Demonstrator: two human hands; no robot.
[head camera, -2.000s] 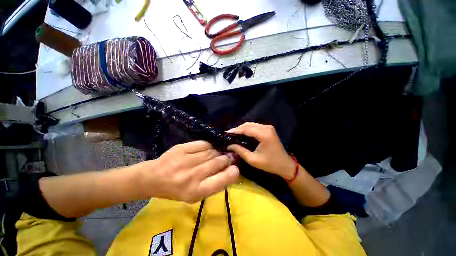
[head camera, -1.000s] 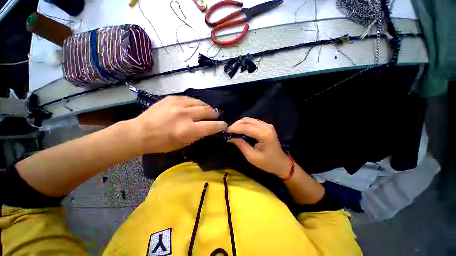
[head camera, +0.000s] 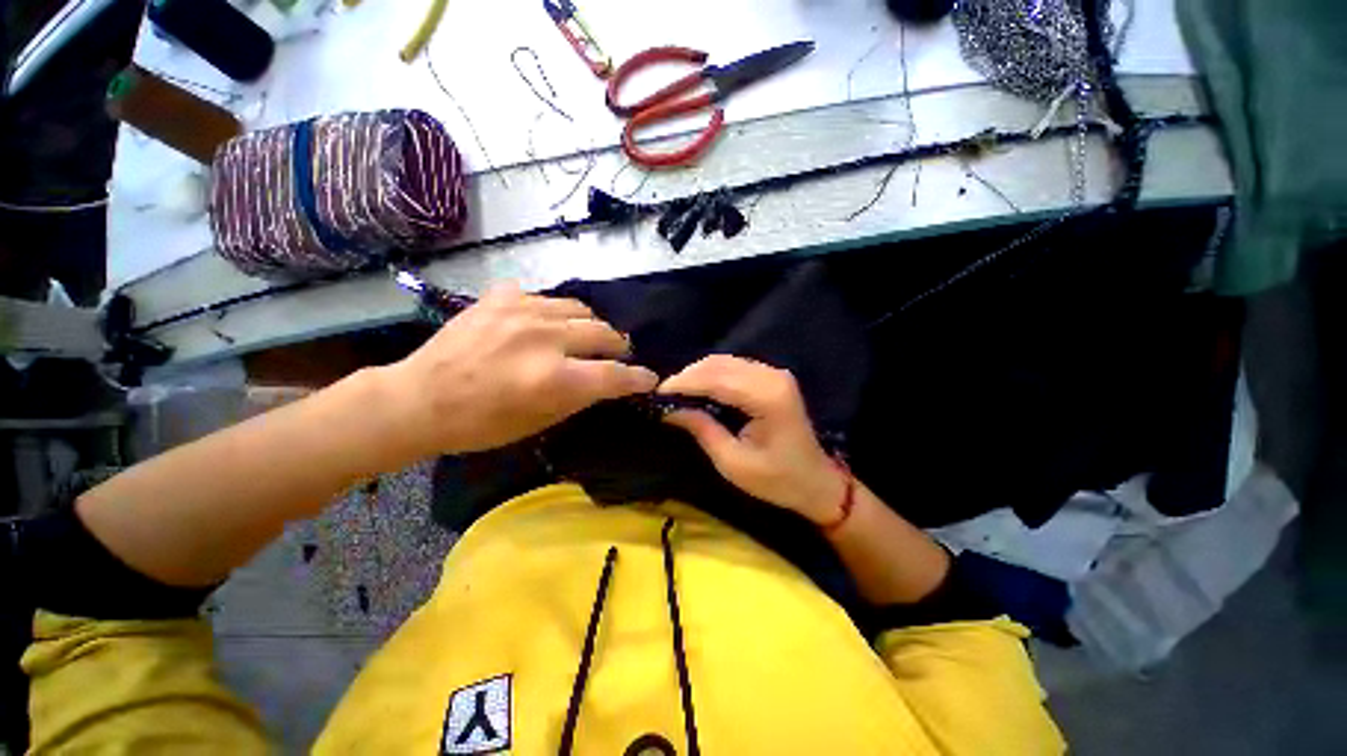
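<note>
Black cloth (head camera: 805, 318) lies over the lap and hangs below the table edge. My left hand (head camera: 517, 366) is over the cloth's edge, back of the hand up, its fingertips pinched close to my right hand's. My right hand (head camera: 756, 428) pinches the folded black edge with a little glittery trim between thumb and fingers. The trim (head camera: 429, 293) shows again left of my left hand, running up to the striped bundle (head camera: 337, 189) at the table edge. My left hand and forearm hide the stretch between. No needle can be made out at the fingertips.
Red-handled scissors (head camera: 668, 107), snips (head camera: 576, 36) and a yellow-handled tool (head camera: 424, 27) lie on the white table (head camera: 510, 269). A brown thread cone (head camera: 170, 115) and dark cone (head camera: 211, 36) stand left. A silver heap (head camera: 1027, 42) lies right. Black tufts (head camera: 702, 219) sit along the edge.
My left hand has moved up and left from below the trim, onto the cloth edge beside my right fingertips. My right hand has stayed almost in place. The view dipped and came back.
</note>
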